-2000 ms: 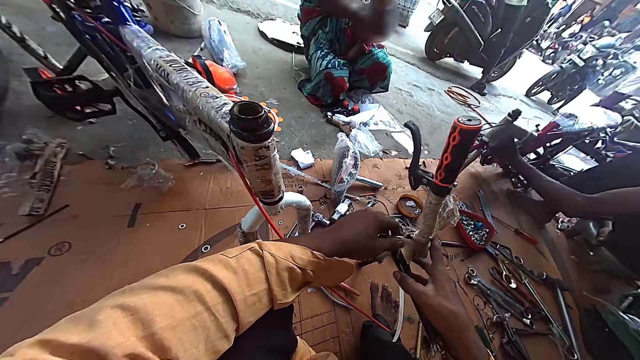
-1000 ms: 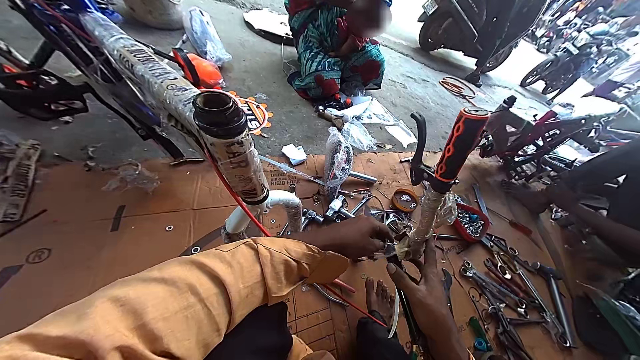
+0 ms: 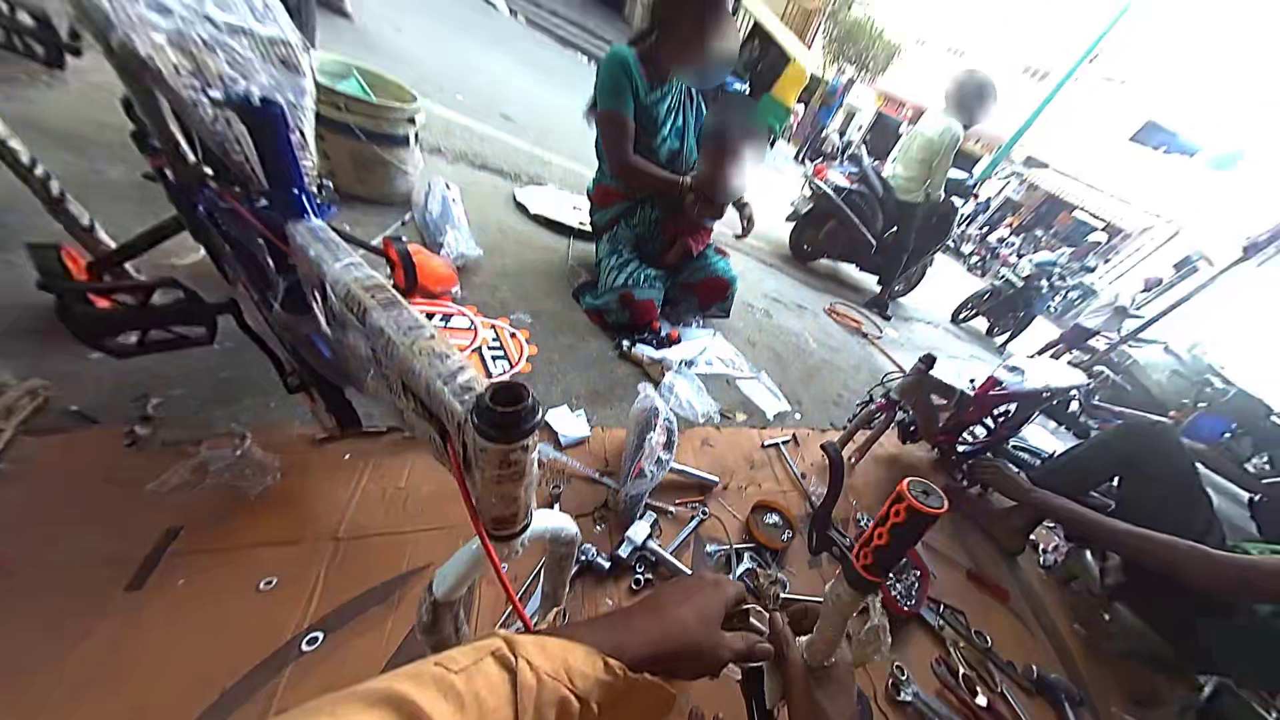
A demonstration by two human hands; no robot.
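A handlebar wrapped in pale film, with a black-and-orange rubber grip and a black brake lever, stands tilted at the lower right. My right hand is around its lower part, partly cut off by the frame's edge. My left hand, below an orange sleeve, pinches a small shiny metal part close beside the bar; the fingers hide much of it. Left of the hands rises the wrapped bicycle frame's head tube, open at the top, with a red cable in front and a pale fork below.
Spanners, a hammer and a round tin lie on cardboard. Pliers and a red dish of small parts are at right. A seated person is ahead; another person's arm reaches a bicycle at right.
The view has tilted up, bringing more of the street in. My hands remain together at the handlebar, and a shiny metal part now shows between the left fingers.
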